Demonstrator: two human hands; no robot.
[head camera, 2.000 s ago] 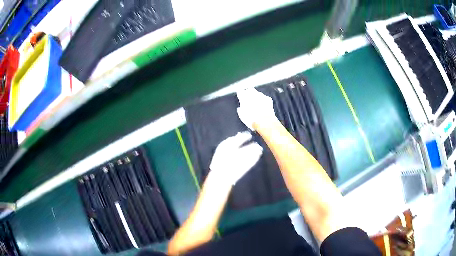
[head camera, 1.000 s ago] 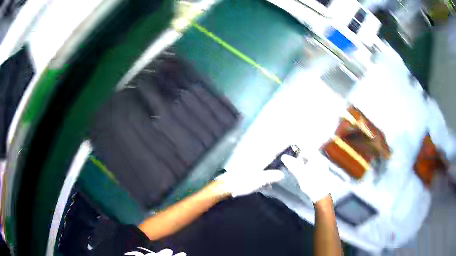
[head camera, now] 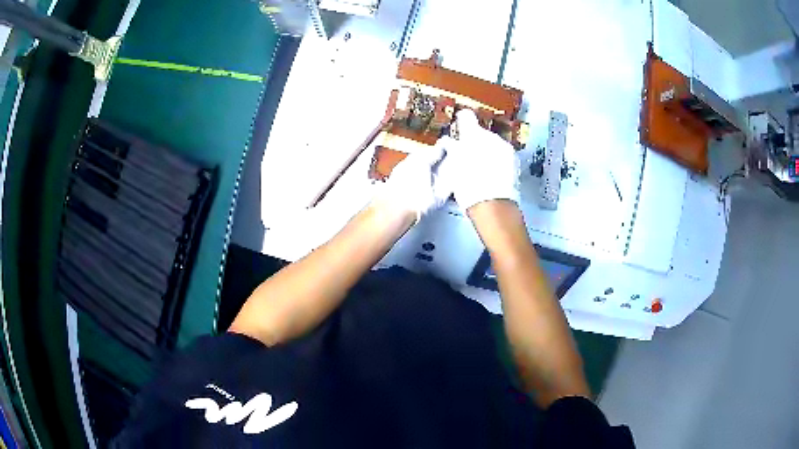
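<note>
The orange-brown fixture [head camera: 460, 84] sits on the white machine top in front of me, with metal parts across its middle. My left hand [head camera: 424, 182], in a white glove, is at its near edge. My right hand [head camera: 487, 165], also gloved, reaches over the fixture, fingertips at its middle. The hands are side by side and touch or overlap. A small dark, shiny part shows at the right fingertips; the hands hide most of that spot, and I cannot tell what they grip. A thin brown bar [head camera: 349, 165] slants from the fixture toward the lower left.
A second orange-brown fixture [head camera: 670, 118] is at the right. A silver plate [head camera: 553, 161] lies between them, with small dark bits beside it. A touchscreen [head camera: 536, 270] and red button [head camera: 656, 306] are on the machine front. A black slotted tray [head camera: 127, 237] lies on the green belt at left.
The view has turned right from the belt to the machine. Both hands have moved from near the machine's edge, where they held a dark unit, onto the fixture.
</note>
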